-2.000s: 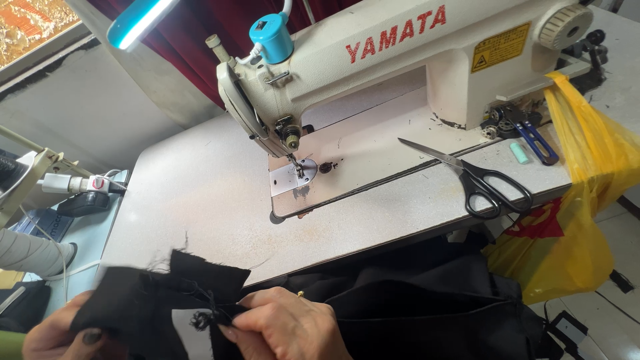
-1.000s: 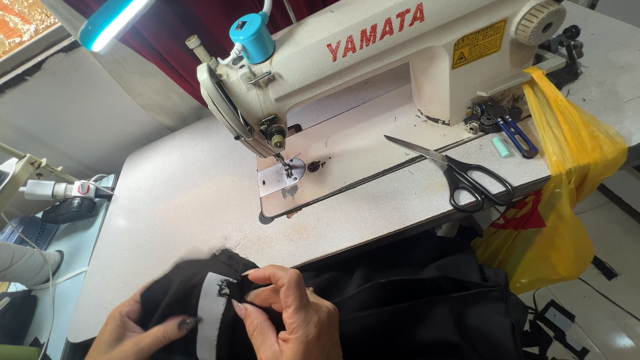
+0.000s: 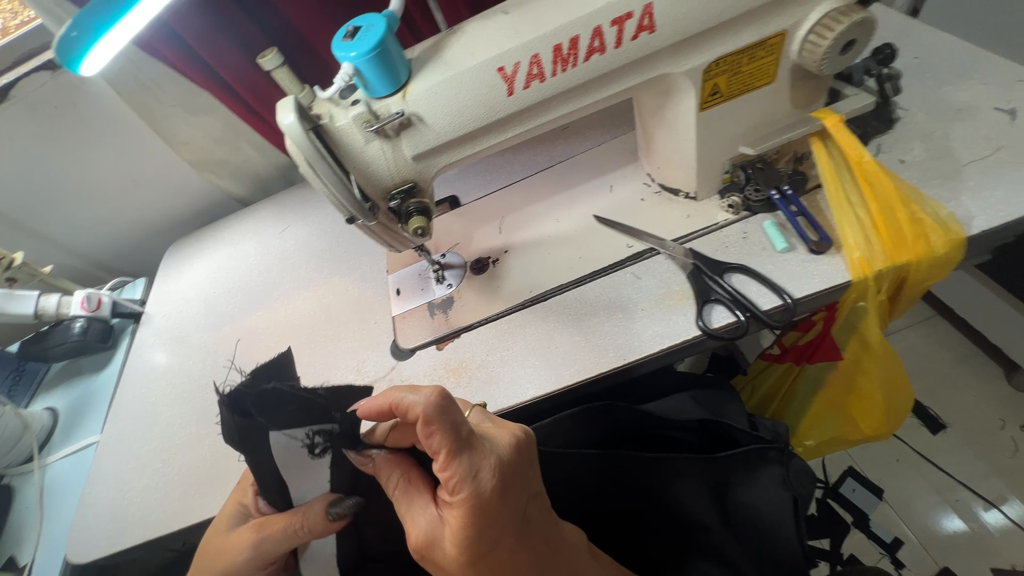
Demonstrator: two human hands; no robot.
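Black fabric (image 3: 264,404) with frayed edges and a white strip (image 3: 300,472) along it is held up at the table's front edge. My left hand (image 3: 280,520) grips its lower part, thumb over the white strip. With thumb and fingers my right hand (image 3: 456,464) pinches the fabric's right edge, beside a dark tangle of thread (image 3: 318,442). More black fabric (image 3: 664,472) hangs below the table edge to the right. Behind the hands stands a white Yamata sewing machine (image 3: 520,104), its needle area (image 3: 438,270) bare of fabric.
Black-handled scissors (image 3: 708,284), blue-handled thread snips (image 3: 796,212) and a pale green piece (image 3: 775,236) lie at the right. A yellow plastic bag (image 3: 888,240) hangs off the table (image 3: 216,296). A lit lamp (image 3: 112,32) is at upper left. Fabric scraps (image 3: 856,504) lie on the floor.
Both hands still hold the fabric. Its upper edge, folded low one second ago, now stands up, with the frayed edge showing above the white strip.
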